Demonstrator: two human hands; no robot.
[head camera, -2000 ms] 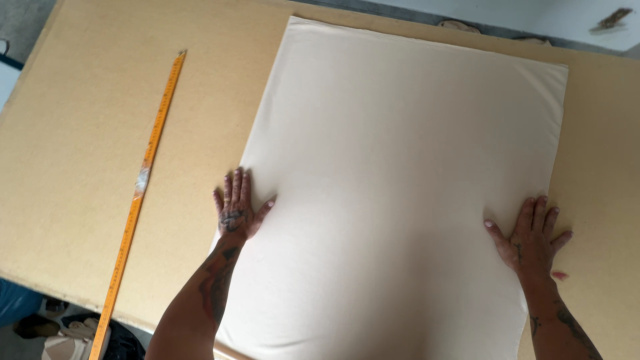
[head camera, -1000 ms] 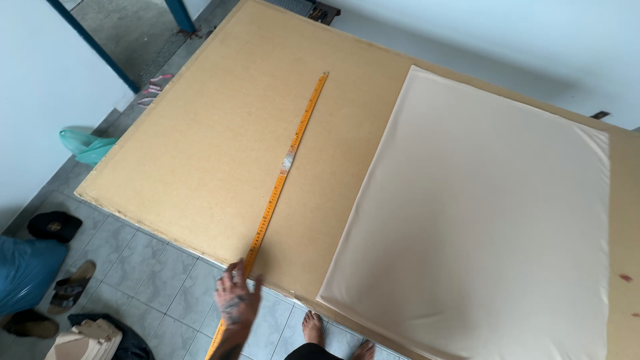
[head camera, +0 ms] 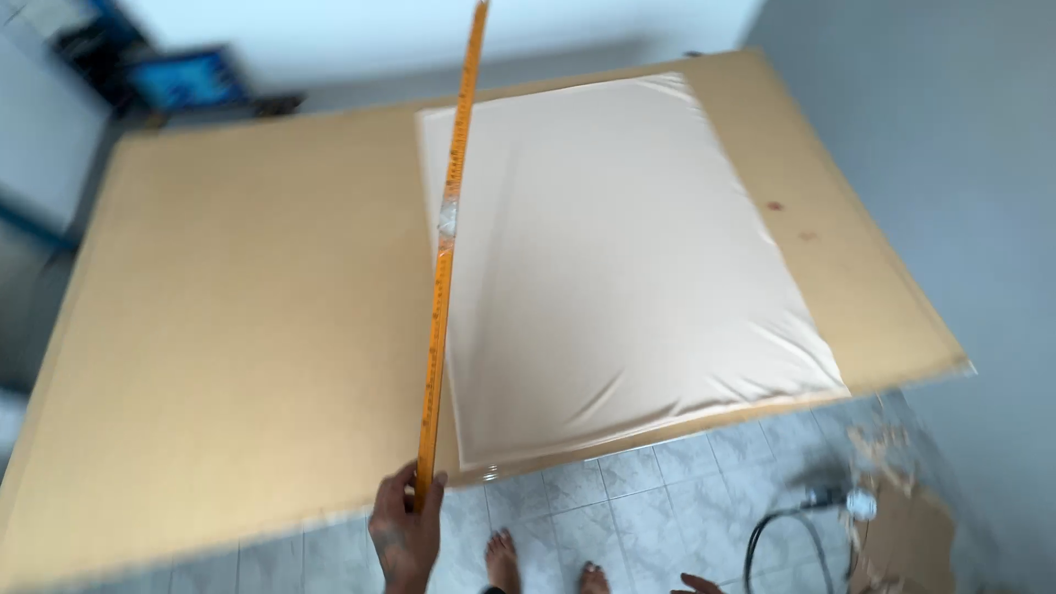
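My left hand [head camera: 406, 528] grips the near end of a long orange measuring stick [head camera: 437, 330], which has clear tape wrapped round its middle. The stick slants up and away over the left edge of a beige cloth [head camera: 610, 247]; a shadow falls on the cloth beside it. Spread on the tan tabletop [head camera: 247, 330], the cloth has creases along its near edge and at its right corners. Only some fingers of my right hand [head camera: 700, 584] show at the bottom edge, below the table and away from the cloth; whether they hold anything is hidden.
Bare feet [head camera: 503, 561] stand on the tiled floor by the table's near edge. At the lower right lie a black cable [head camera: 763, 528] and brown cardboard [head camera: 907, 528] with scraps. Walls rise behind and at the right. A blurred blue screen [head camera: 188, 78] is beyond the far left edge.
The measuring stick, earlier lying on the bare tabletop left of the cloth, is now raised in my left hand over the cloth's left edge. My right hand has left the cloth. The view has swung.
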